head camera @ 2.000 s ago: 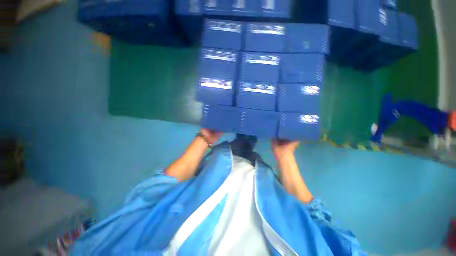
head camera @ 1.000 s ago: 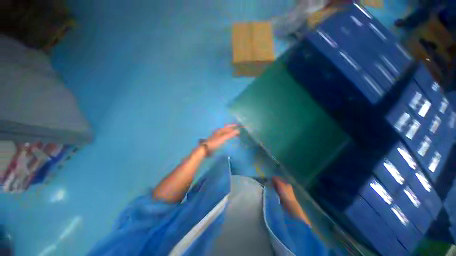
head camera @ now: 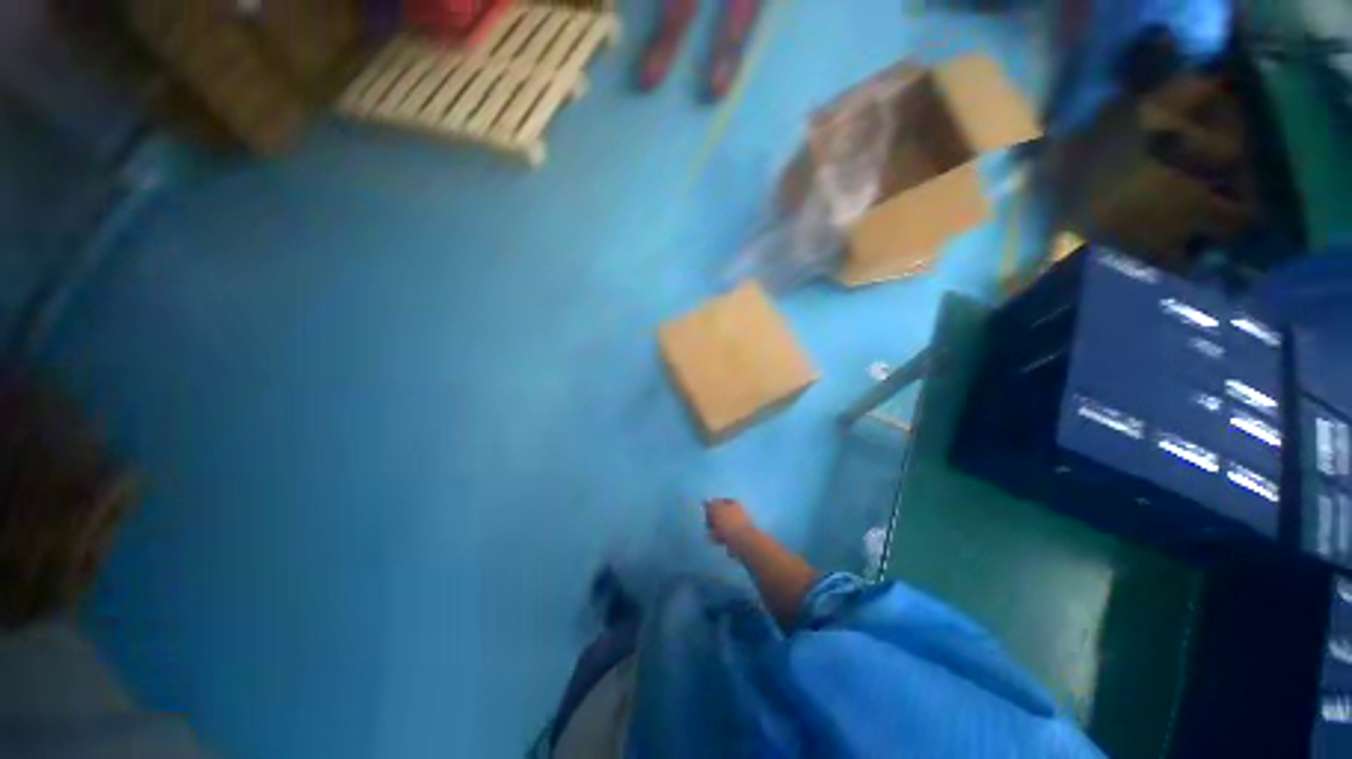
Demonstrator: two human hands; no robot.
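A small closed brown carton [head camera: 737,363] sits on the blue floor, just beyond my right hand [head camera: 727,519]. My right hand is small and blurred and holds nothing that I can see; its finger position is unclear. My left hand is out of view. Dark blue product boxes [head camera: 1171,393] with white print stand in blocks on the green table [head camera: 986,527] to the right. My right hand is apart from the boxes and the carton.
A large open brown carton [head camera: 919,226] with clear film lies on the floor ahead. A wooden pallet [head camera: 475,74] and red forks [head camera: 734,45] are farther off. The table leg [head camera: 890,389] stands near the small carton. Someone in blue clothing [head camera: 1134,60] is at the top right.
The view has turned left and away from the table. Both hands were under or at the box stack, then came off it. The left hand has left the picture; the small carton is nearer.
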